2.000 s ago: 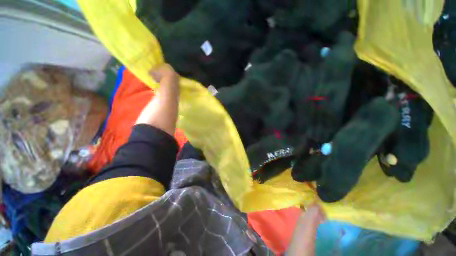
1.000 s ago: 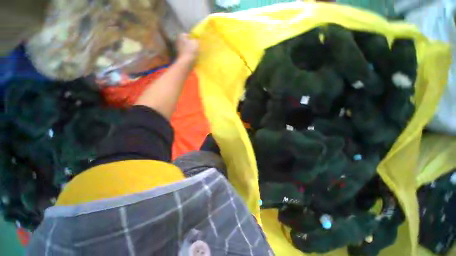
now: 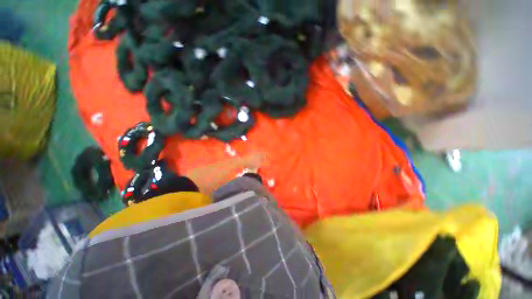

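Dark green plush wreaths [image 3: 230, 64] lie heaped on the orange-red sheet [image 3: 338, 157] at the top centre. A few wreaths with red and white decorations [image 3: 140, 146] lie at the sheet's left edge. The open yellow sack [image 3: 373, 242] is at the lower right, cut off by the picture's edge, with dark green pieces [image 3: 437, 268] inside. My left hand [image 3: 251, 162] and forearm are low over the sheet, blurred against it, away from the sack's rim; the fingers cannot be made out. My right hand is not in view.
A clear plastic bag of tan pieces [image 3: 414, 58] stands at the upper right beside a pale surface [image 3: 496, 99]. Another yellow sack [image 3: 23, 102] is at the far left. A container with white material [image 3: 49, 248] is at the lower left. Green floor [image 3: 461, 181] shows around the sheet.
The view has swung left from the sack's mouth to the wreath heap. My left hand has let go of the sack's rim. My right hand, seen low at the rim earliest, is out of view.
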